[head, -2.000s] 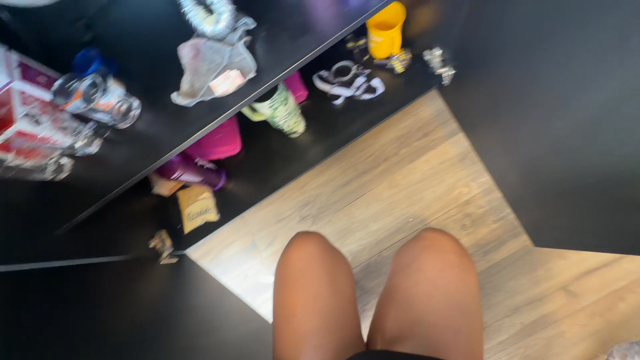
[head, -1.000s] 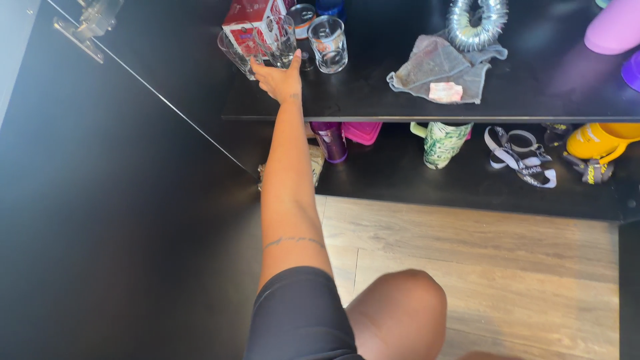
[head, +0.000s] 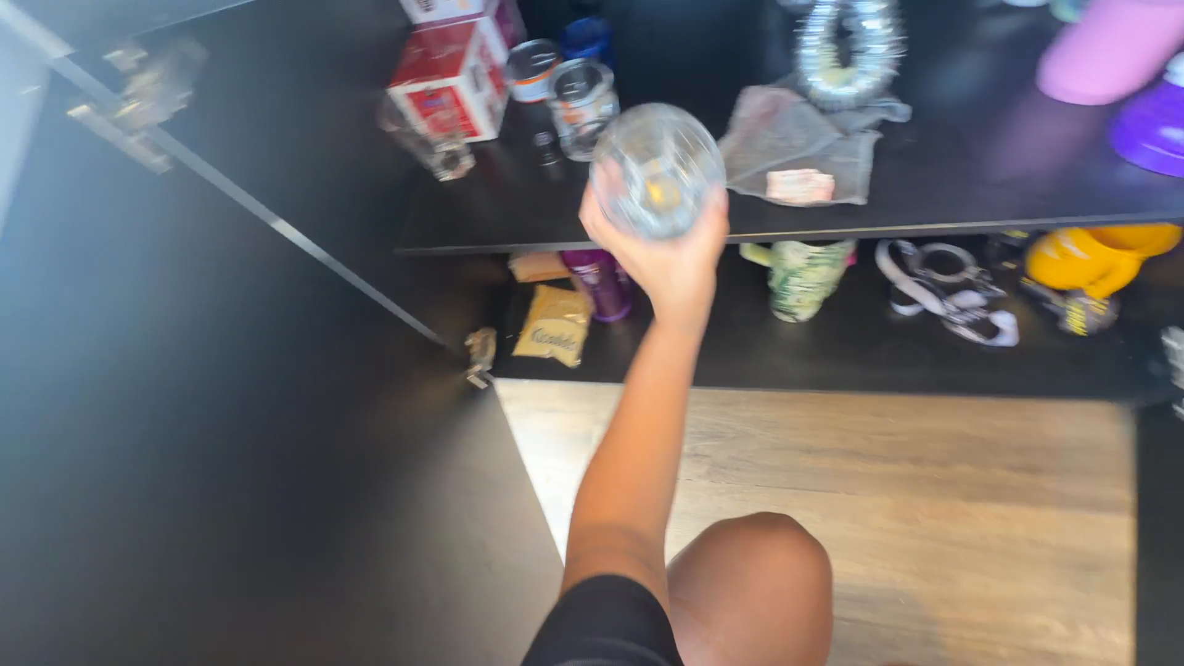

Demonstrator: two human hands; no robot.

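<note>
My left hand [head: 661,254] is closed around a clear drinking glass [head: 659,171], with fingers on one side and the thumb on the other. It holds the glass over the front edge of the upper black shelf. Behind and to the left of it, another clear glass [head: 583,111] stands beside a jar or glass with an orange and white band [head: 532,72]. Farther left are a red and white box [head: 453,79] and a clear glass item [head: 451,159], blurred. A grey mesh pouch [head: 786,139] lies just right of the held glass. My right hand is out of view.
A silver tinsel ring [head: 849,51], a pink tumbler [head: 1105,46] and a purple item [head: 1152,129] are on the upper shelf [head: 925,208]. Below are a yellow mug [head: 1091,259], a lanyard [head: 957,301], a patterned green mug [head: 805,277] and a purple cup [head: 601,287]. A black door [head: 231,398] stands left.
My left hand, at the glassware by the red box one second ago, has moved right and toward me with a clear glass in it. Two seconds ago no hand was in view.
</note>
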